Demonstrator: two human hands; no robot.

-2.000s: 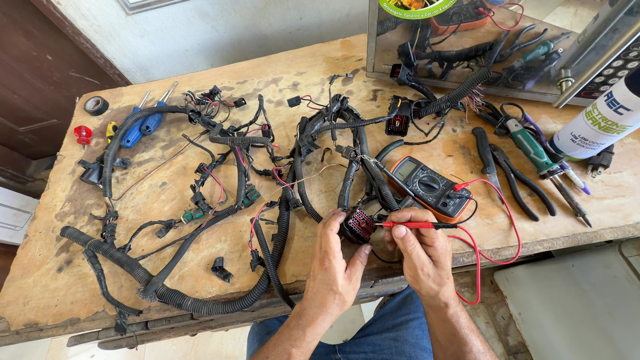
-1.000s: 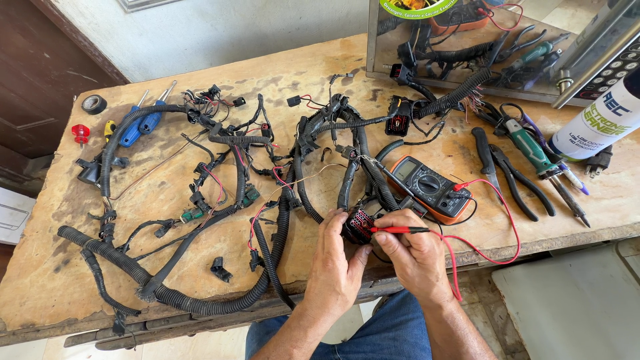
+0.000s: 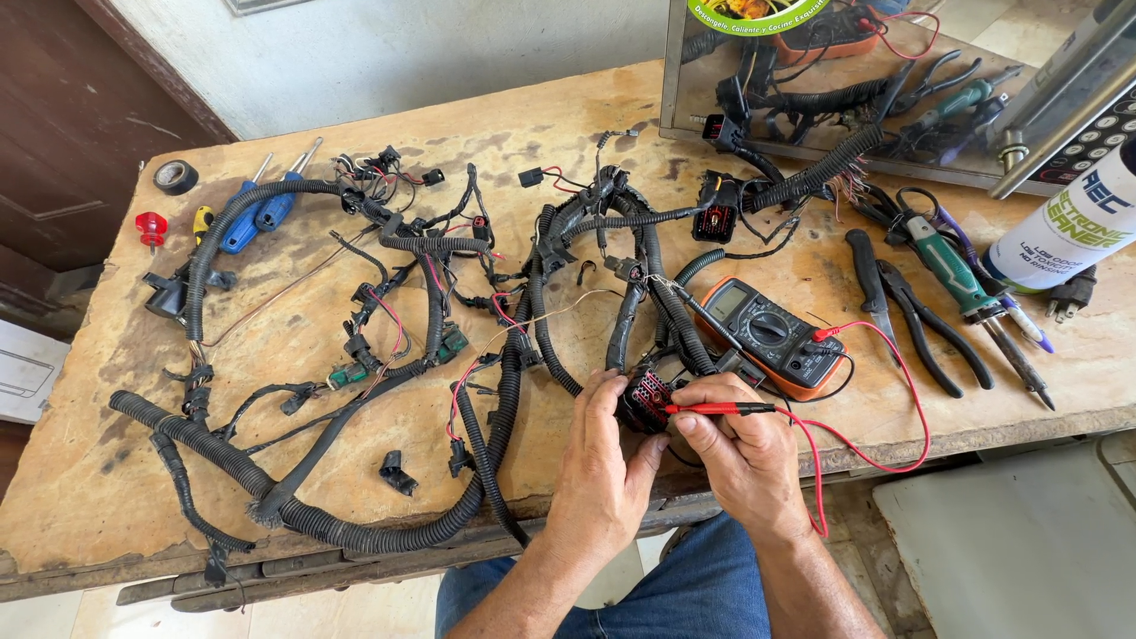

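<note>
My left hand (image 3: 602, 453) grips a black multi-pin connector (image 3: 646, 401) with a reddish pin face, at the table's front edge. In my right hand (image 3: 741, 448) is a red test probe (image 3: 723, 408), its tip against or very near the pin face. The probe's red lead runs to an orange and black digital multimeter (image 3: 768, 330) just beyond my right hand. A wiring harness in black corrugated tubing (image 3: 355, 532) spreads over the wooden table, left of and beyond my hands. Another large connector (image 3: 715, 209) of the harness lies further back. The black probe is not clearly visible.
Right of the multimeter lie pliers (image 3: 932, 328), a black-handled knife (image 3: 870, 275), a soldering iron (image 3: 950, 266) and a spray can (image 3: 1065, 222). A reflective appliance (image 3: 799, 98) stands behind. Blue screwdrivers (image 3: 240, 222) and black tape (image 3: 176, 177) lie back left.
My right hand and the red probe have shifted slightly at the connector's pin face. My left hand keeps its hold on the connector.
</note>
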